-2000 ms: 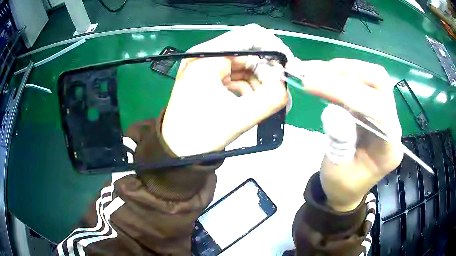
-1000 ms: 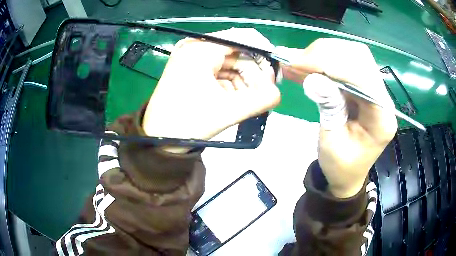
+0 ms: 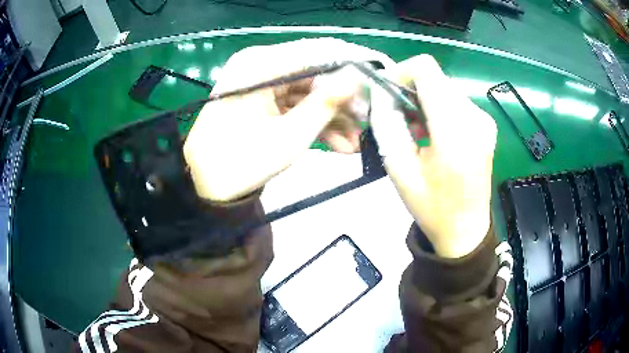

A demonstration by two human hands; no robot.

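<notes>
A black phone middle frame (image 3: 155, 186) is held tilted above the white sheet, its solid panel with camera holes at the left. My left hand (image 3: 258, 117) reaches through its window and grips it near the far right corner. My right hand (image 3: 441, 145) is at that same corner, holding tweezers (image 3: 393, 88) whose slim shaft shows between the fingers. The tweezer tips and any small part at the corner are hidden or blurred. The fingertips of both hands are close together there.
Another middle frame (image 3: 321, 293) lies on the white sheet (image 3: 358, 217). More frames lie on the green mat (image 3: 62, 172), at the far left (image 3: 148, 83) and right (image 3: 521, 120). A black ribbed tray (image 3: 572, 255) is at the right. Cables and dark equipment (image 3: 438, 10) are beyond the mat.
The held frame has tilted, its camera end now lower and its right corner up. My right hand has moved left, closer to my left hand, and turned, so the tweezers' rear end no longer shows.
</notes>
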